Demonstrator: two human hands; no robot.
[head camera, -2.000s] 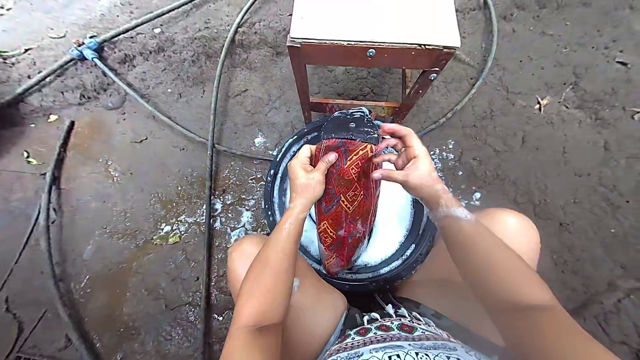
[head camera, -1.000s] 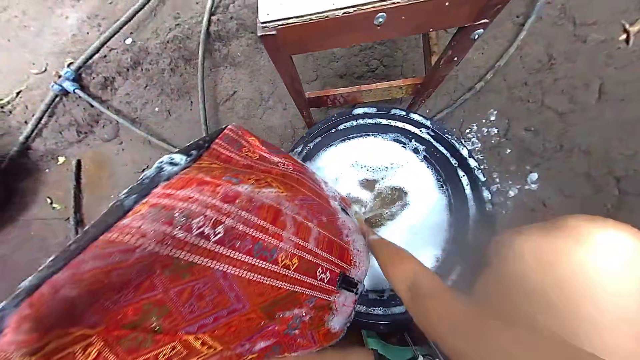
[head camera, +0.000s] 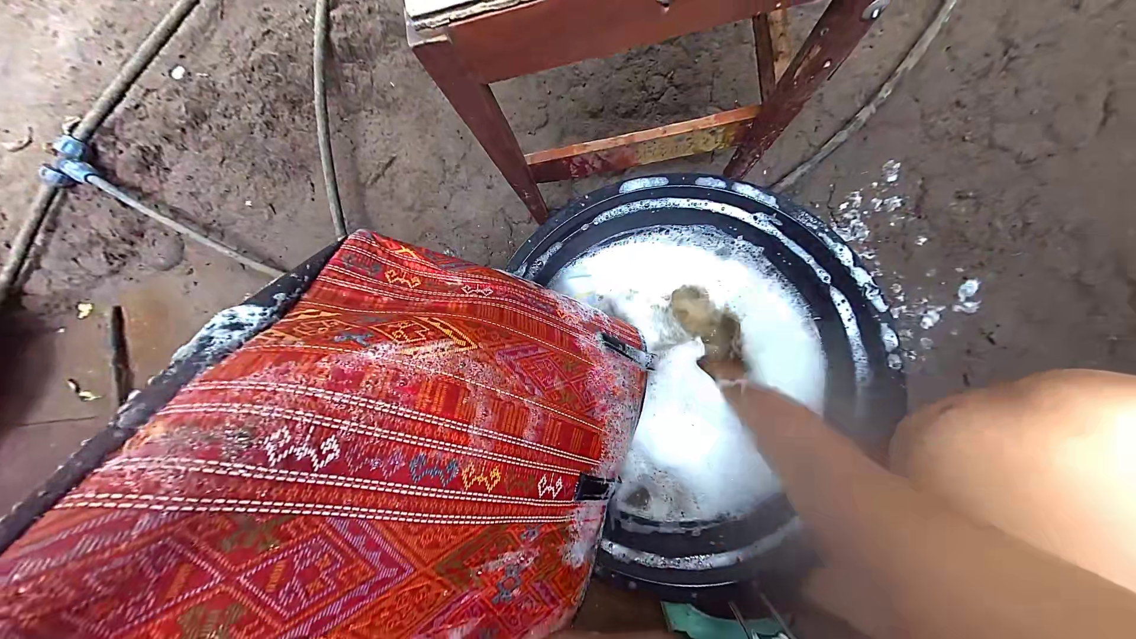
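Observation:
A red patterned woven fabric bag (head camera: 382, 444) with black edging fills the lower left, close to the camera, with suds on its surface. Its right edge overhangs a round black tub (head camera: 865, 355) of foamy water (head camera: 710, 444). My right hand (head camera: 728, 368) dips into the foam near the tub's middle; suds and water hide the fingers. Of my left hand no clear part shows; only a bit of skin appears under the bag at the bottom edge.
A reddish-brown wooden stool (head camera: 612, 44) stands just behind the tub. Hoses lie on the wet muddy ground, one with a blue connector (head camera: 69, 161) at the left. My bare knee (head camera: 1021, 444) is at the right. Splashed suds (head camera: 963, 297) dot the mud.
Two seconds ago both my hands were at the bag over the tub. The bag is now at the left, spread large before the camera, and my right hand is in the foam. The view has moved closer.

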